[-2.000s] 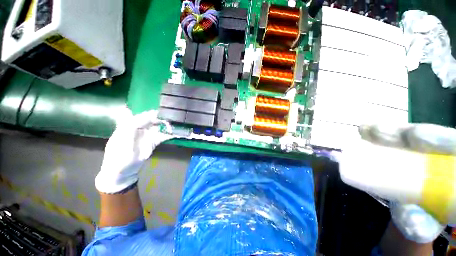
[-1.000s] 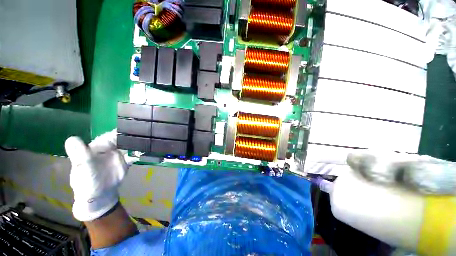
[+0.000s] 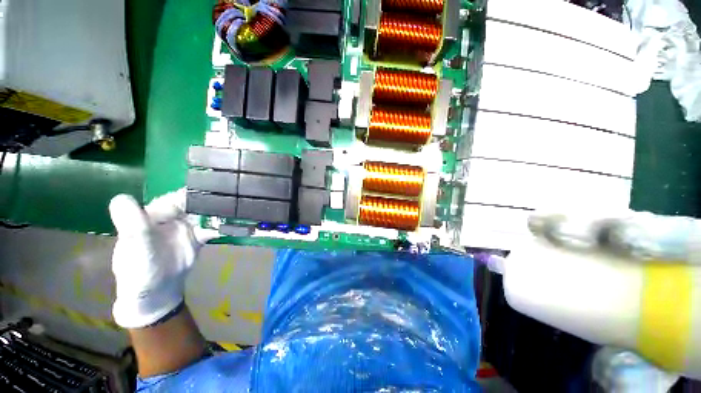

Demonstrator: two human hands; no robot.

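Note:
The large green power circuit board (image 3: 350, 238) lies on the bench with its near edge above my blue apron. It bears orange-copper inductors (image 3: 393, 178), black blocks (image 3: 244, 184) and long white blocks (image 3: 549, 142). My left hand (image 3: 154, 265), in a white glove, holds the board's near left corner, with one finger sticking up off it. My right hand (image 3: 626, 234), gloved and partly hidden, is closed around the fat white syringe (image 3: 573, 295) with a yellow band. The syringe's purple hub (image 3: 492, 261) points left at the board's near edge; the needle tip is too blurred to place exactly.
A white box (image 3: 65, 69) with a yellow strip stands at the upper left on the green mat (image 3: 173, 100). A crumpled white cloth (image 3: 669, 50) lies at the upper right. Black racks (image 3: 46, 357) stand on the floor at the lower left.
The board first shows larger and further left, with my left hand lower left; over the last second both shift slightly up. The syringe stays by the near edge, its hub now slightly higher.

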